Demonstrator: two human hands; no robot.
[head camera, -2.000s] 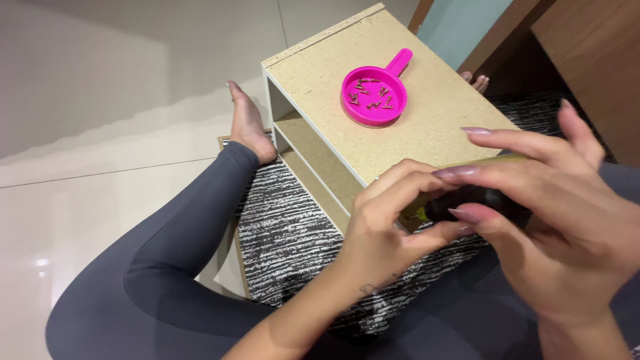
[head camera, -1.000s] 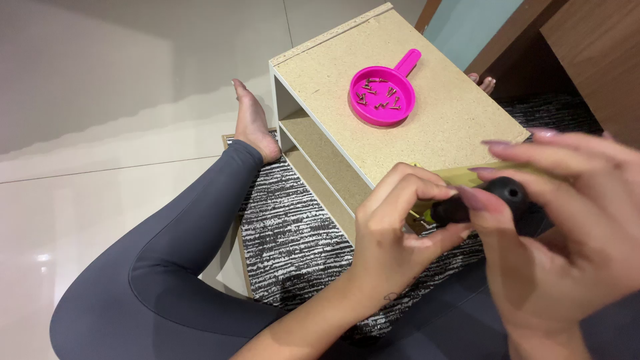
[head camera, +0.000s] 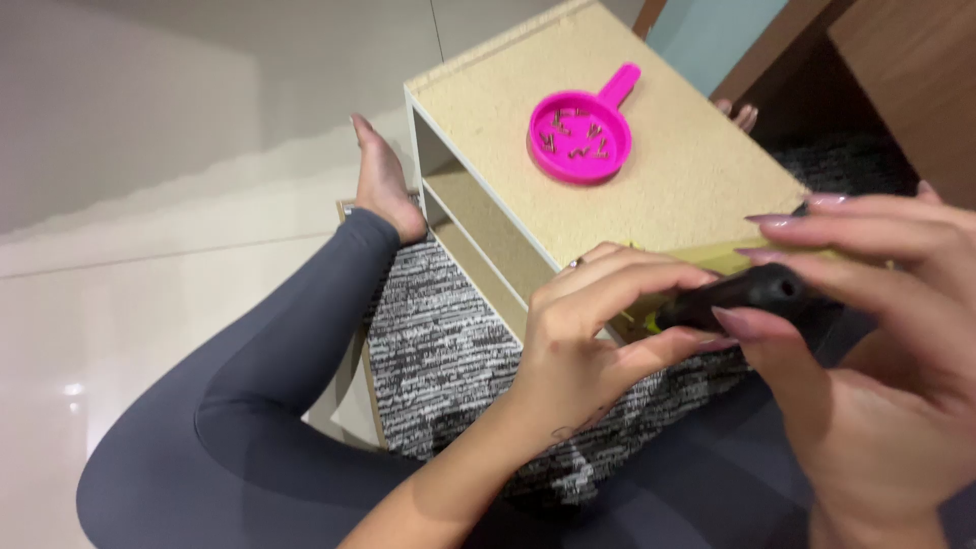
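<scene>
My left hand (head camera: 587, 328) grips a black cylindrical object (head camera: 732, 296) between thumb and fingers; it looks like a tool handle, with a hole in its rounded end and a bit of yellow-green at the other. My right hand (head camera: 862, 328) is around the hole end, thumb below and fingers above; whether it grips firmly cannot be told. Behind the fingers shows a translucent yellowish strip or sheet (head camera: 705, 258), mostly hidden. Beyond my hands, a pink round dish with a handle (head camera: 581, 169) holds several small screws (head camera: 593, 131) on top of a particleboard cabinet (head camera: 671, 175).
The cabinet's open compartments (head camera: 488, 229) face left. A black-and-white mat (head camera: 442, 343) lies beneath it on the tiled floor (head camera: 175, 252). My bent left leg (head camera: 282, 343) is beside it. Brown wooden furniture (head camera: 907, 84) stands at the upper right.
The right fingers have shifted slightly around the black object, whose holed end was hidden two seconds ago and now shows. The dish and cabinet stay in place.
</scene>
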